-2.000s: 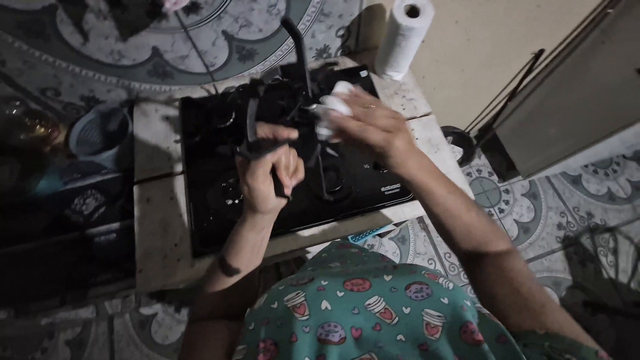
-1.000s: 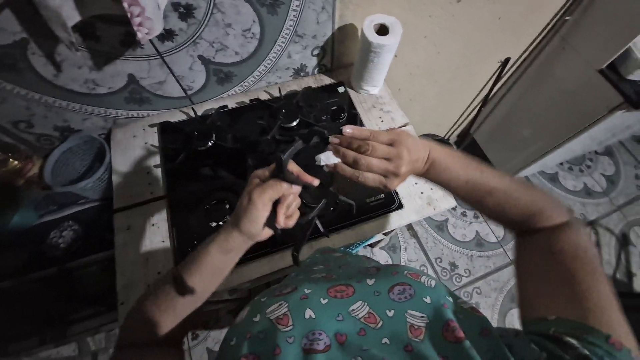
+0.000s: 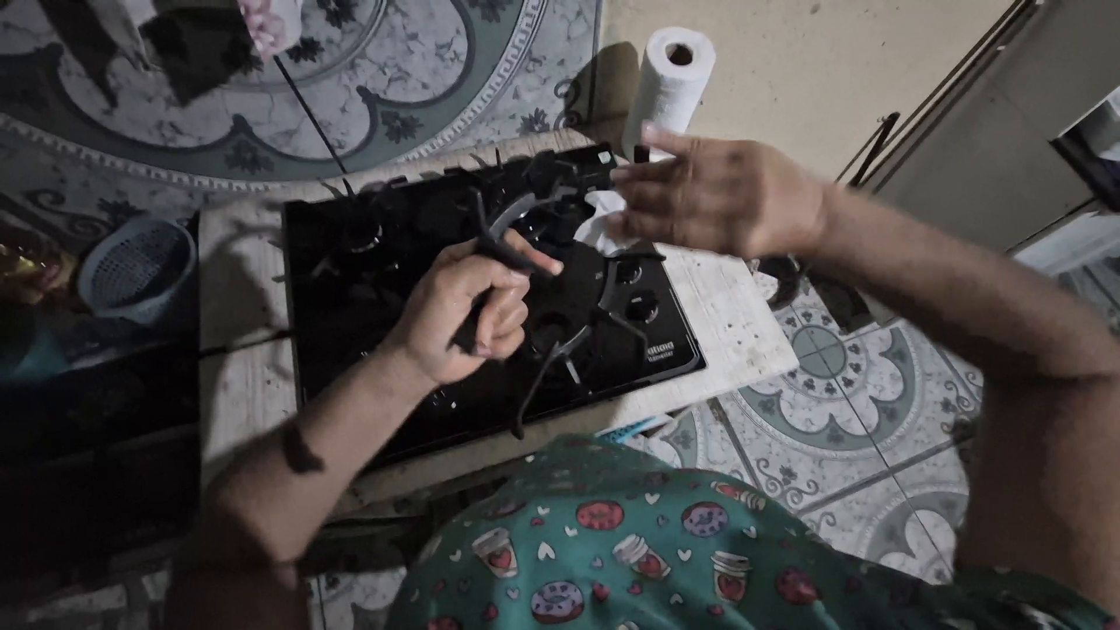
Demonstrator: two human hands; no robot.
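My left hand (image 3: 477, 311) grips a black metal pan support (image 3: 516, 249) from a gas cooktop and holds it up over the hob. In my right hand (image 3: 717, 197) is a crumpled white paper towel (image 3: 604, 223), pinched at the fingertips to the right of the pan support. Beneath both hands lies the black gas cooktop (image 3: 411, 262), with burners and control knobs (image 3: 641, 306) toward its right side. The far end of the pan support is hard to tell apart from the dark hob.
A paper towel roll (image 3: 669, 92) stands upright behind the cooktop's right corner. The hob sits in a pale, worn countertop (image 3: 726, 324). A grey plastic basket (image 3: 140, 271) is at the left. Patterned tiles cover the wall (image 3: 420, 52) and floor (image 3: 822, 350).
The pan support has turned in my left hand from its raised, upright pose two seconds ago. My right hand, still with the paper towel, has shifted off the pan support to the right.
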